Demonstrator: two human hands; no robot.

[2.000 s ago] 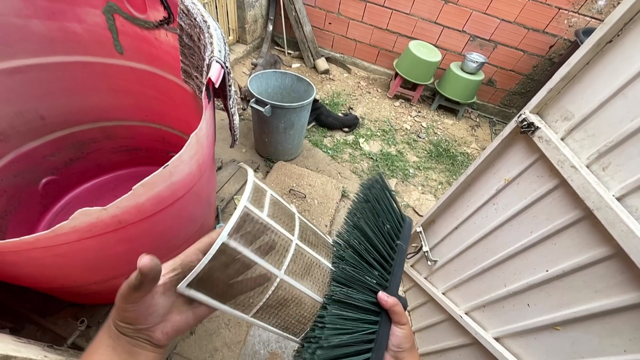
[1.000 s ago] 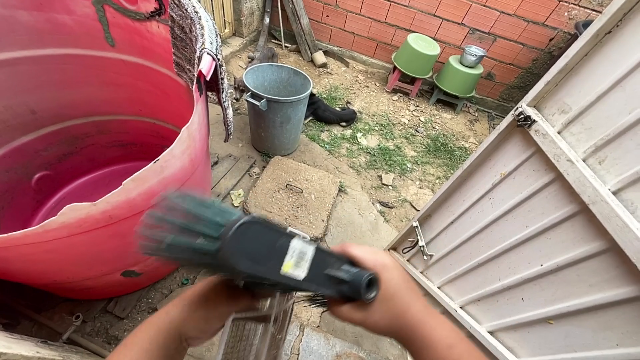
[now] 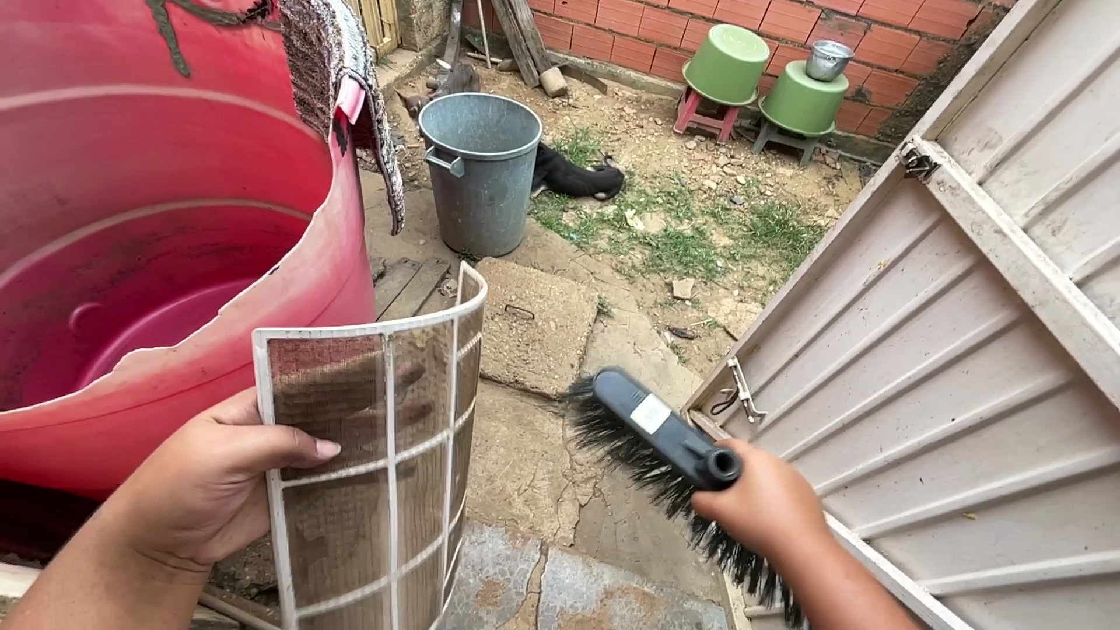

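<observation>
My left hand (image 3: 210,481) grips the left edge of a white-framed mesh air filter (image 3: 341,516), its thumb in front and its fingers showing through the dusty mesh. The filter is curved and stands roughly upright at lower centre. To its right, my right hand (image 3: 761,499) is closed around a black broom head (image 3: 656,424) near its handle socket, which holds no pole. The dark bristles point down and to the left, apart from the filter.
A large red plastic tank (image 3: 332,289) with a jagged rim and a draped cloth (image 3: 376,114) stands left. Beyond are a grey bucket (image 3: 486,192), a dark animal (image 3: 577,175) lying down, and green basins (image 3: 726,66) on stools. A metal gate (image 3: 927,376) borders the right side.
The broom head has moved right, away from the filter, and its socket side now faces me. The filter, low and mostly hidden one second ago, is raised upright in my left hand.
</observation>
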